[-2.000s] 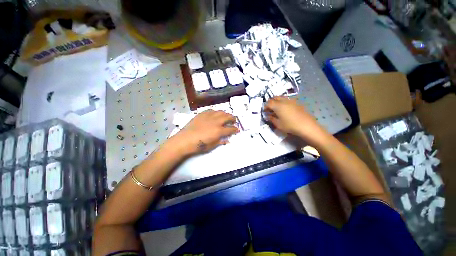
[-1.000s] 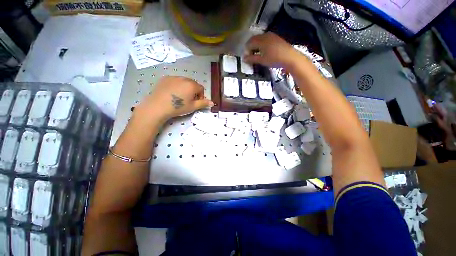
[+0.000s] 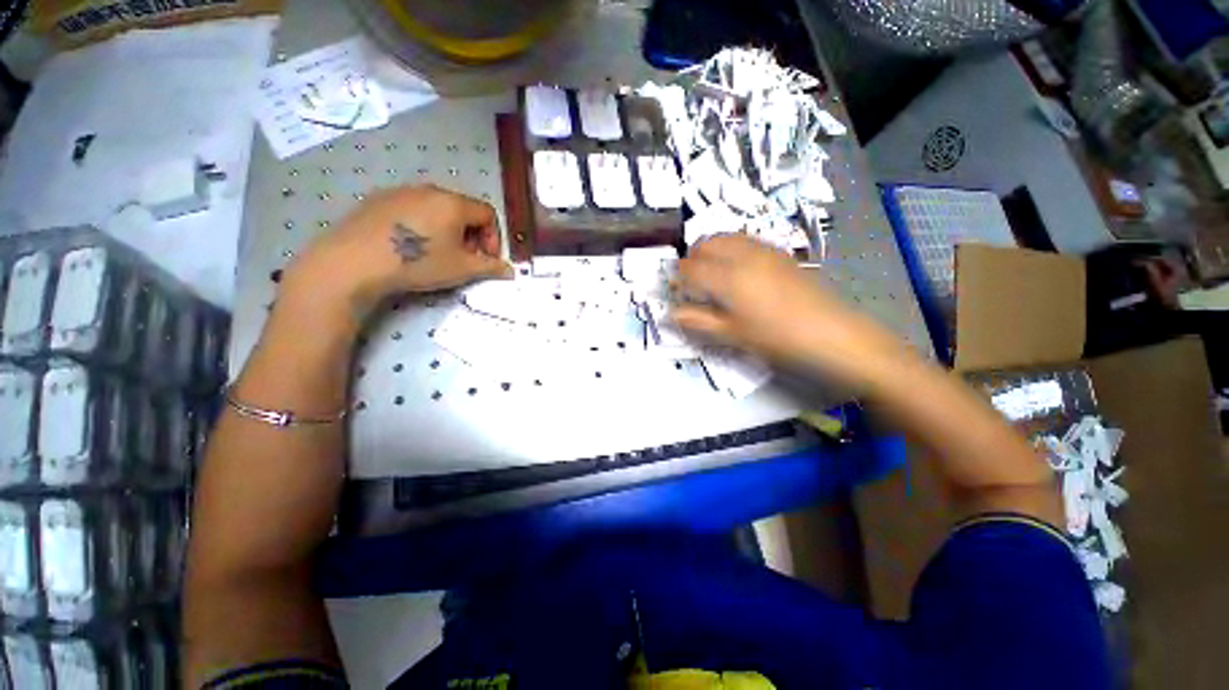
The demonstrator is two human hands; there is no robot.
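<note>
The red-brown fixture [image 3: 515,182] sits on the perforated plate [image 3: 391,371]. White housings [image 3: 612,181] fill its three front pockets and two of its back pockets; the back right pocket looks grey. Loose white housings [image 3: 650,266] lie in front of it. My left hand [image 3: 418,240] is loosely closed at the fixture's front left, fingertips near loose white parts; whether it holds one cannot be told. My right hand [image 3: 741,290] is over the loose housings at the fixture's front right, slightly blurred, fingers bent; its grip is hidden.
A heap of white parts [image 3: 755,142] lies right of the fixture. The yellow-ringed machine head [image 3: 472,43] is above. Stacked clear trays [image 3: 101,310] stand left, an open carton [image 3: 1020,305] right. A black slotted strip [image 3: 593,465] and blue edge [image 3: 634,506] run along the front.
My right hand has come back from the fixture's back row to the loose housings in front. A second back-row pocket has been filled since two seconds ago. My left hand stays at the front left.
</note>
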